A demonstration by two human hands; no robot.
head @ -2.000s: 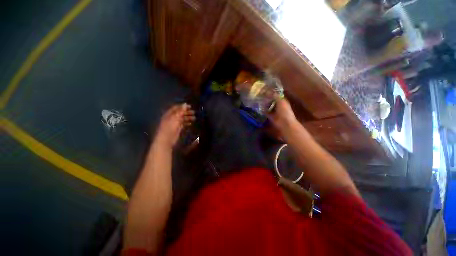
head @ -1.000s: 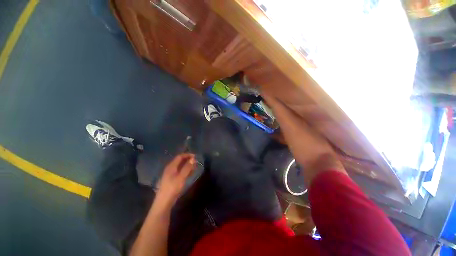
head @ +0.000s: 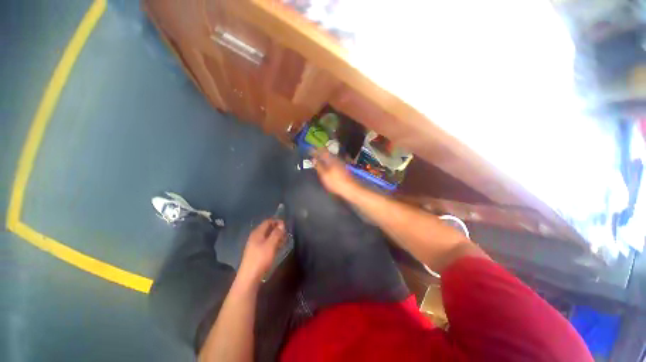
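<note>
The blue crate (head: 373, 178) stands in the open cupboard under the desk, with mixed items in it. A green item (head: 316, 136) lies at its left end and a pale container or bag (head: 392, 154) at its right. My right hand (head: 331, 172) is at the crate's near rim, palm side hidden and fingers blurred; I cannot tell whether it holds anything. My left hand (head: 266, 239) is above my lap with curled fingers. A thin pale shape shows by its fingertips; I cannot tell if it is held.
The wooden desk (head: 404, 95) runs diagonally above the crate, its top washed out by glare. A cupboard panel with a metal handle (head: 239, 45) is at upper left. My shoe (head: 170, 208) rests on the grey floor with a yellow line (head: 85, 264). A white ring (head: 457, 225) is beside my right forearm.
My right hand has come out of the cupboard and moved left to the crate's near rim. The pale container now shows in the crate. My left hand stays over my lap.
</note>
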